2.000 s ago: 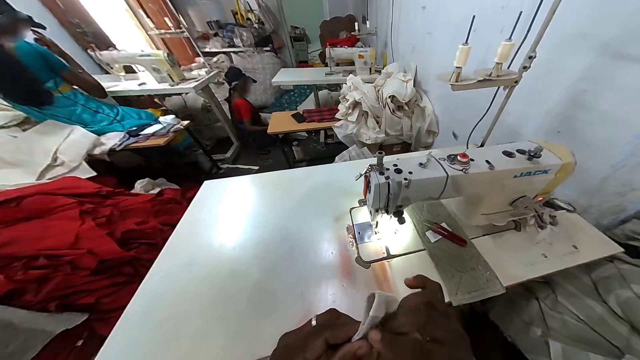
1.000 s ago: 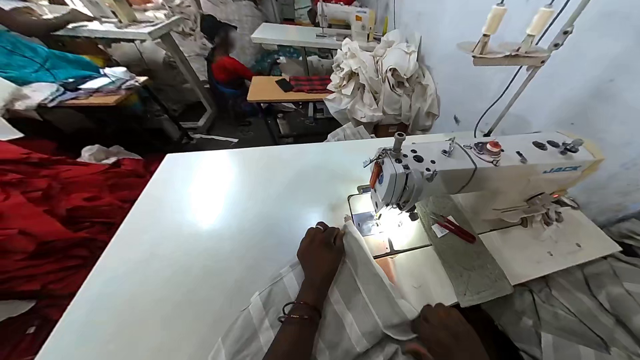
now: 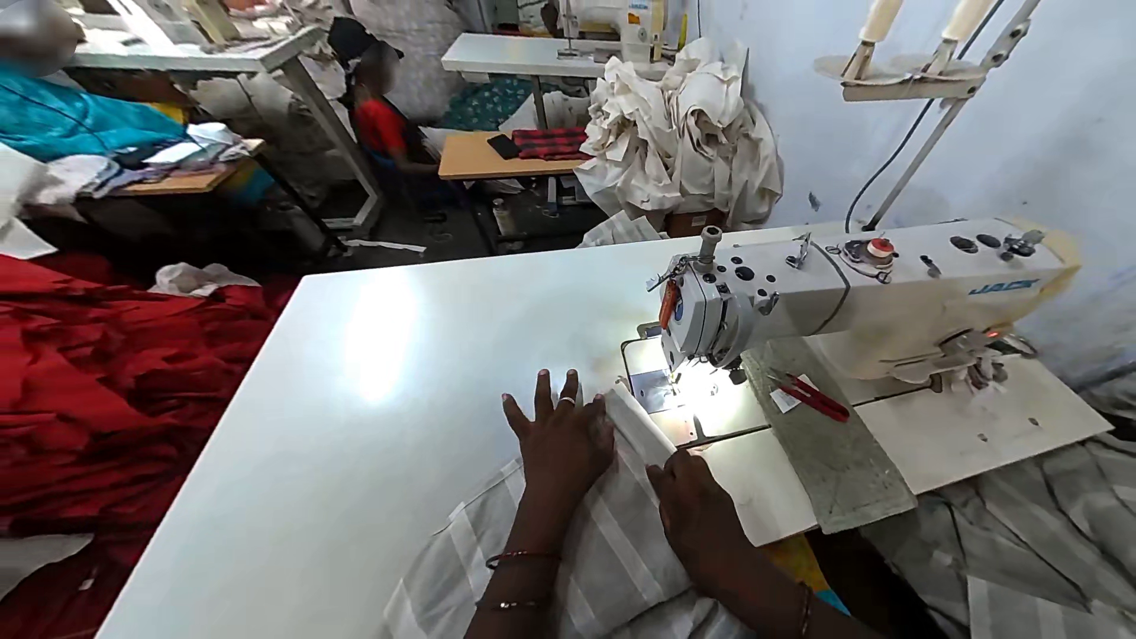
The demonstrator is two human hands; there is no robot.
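Striped grey-and-white fabric (image 3: 612, 532) lies over the near part of the white sewing table (image 3: 355, 461), its folded edge reaching toward the needle area. My left hand (image 3: 564, 439) rests on the fabric near its tip, fingers spread, with a ring on one finger. My right hand (image 3: 697, 510) grips the folded edge closer to me. Just beyond both hands, the Jack sewing machine (image 3: 852, 284) stands with its lamp lighting the needle plate (image 3: 657, 390). Red-handled thread snips (image 3: 812, 397) lie on a grey pad (image 3: 834, 461) right of the needle.
A heap of red cloth (image 3: 115, 390) lies left of the table. Behind are a pile of cream cloth (image 3: 683, 133), a small wooden table (image 3: 475, 157) and a seated person (image 3: 386, 124). A thread stand (image 3: 923, 89) rises behind the machine. More striped cloth (image 3: 1021, 524) hangs at right.
Two seconds ago both hands were together low in view, holding a bit of cloth. Now the fabric is spread on the table, and my right hand has moved up along its folded edge since one second ago.
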